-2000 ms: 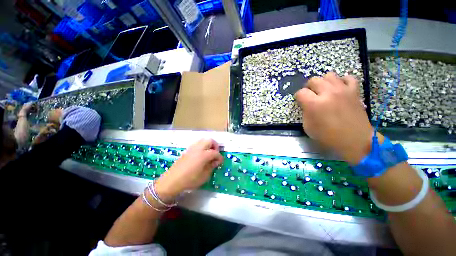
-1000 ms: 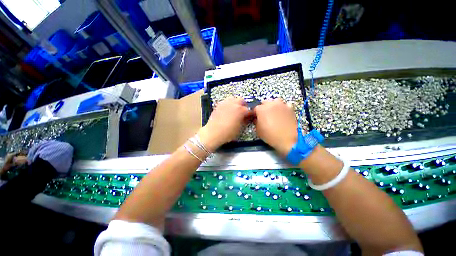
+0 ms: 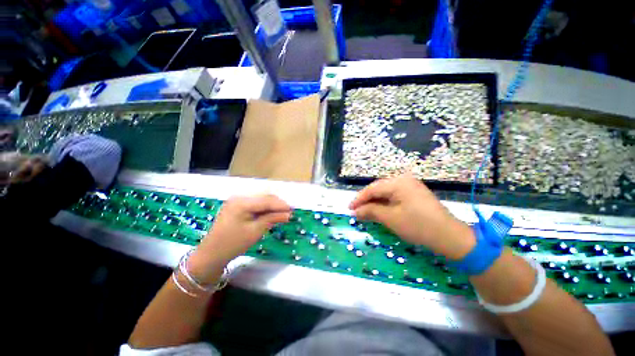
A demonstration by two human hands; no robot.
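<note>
My left hand (image 3: 249,224) is over the green circuit boards (image 3: 334,247), with thumb and fingertips pinched together. My right hand (image 3: 404,208) is over the back edge of the boards, also with thumb and fingertips pinched. Whether either hand holds a tiny component cannot be told. The boards carry dark parts with bright round tops. The black component tray (image 3: 496,94) lies behind my right hand, with pale small components (image 3: 376,104) around a bare dark patch.
A blue coiled cord (image 3: 519,76) runs down to my blue wrist strap. More pale components (image 3: 557,149) lie in the right trough. Brown cardboard (image 3: 278,139) and a dark tray (image 3: 217,135) are left of the component tray. A neighbour's sleeve (image 3: 87,156) is at the far left.
Both hands have left the component tray, where they met a second ago, and come forward over the boards, now apart. The camera view has shifted.
</note>
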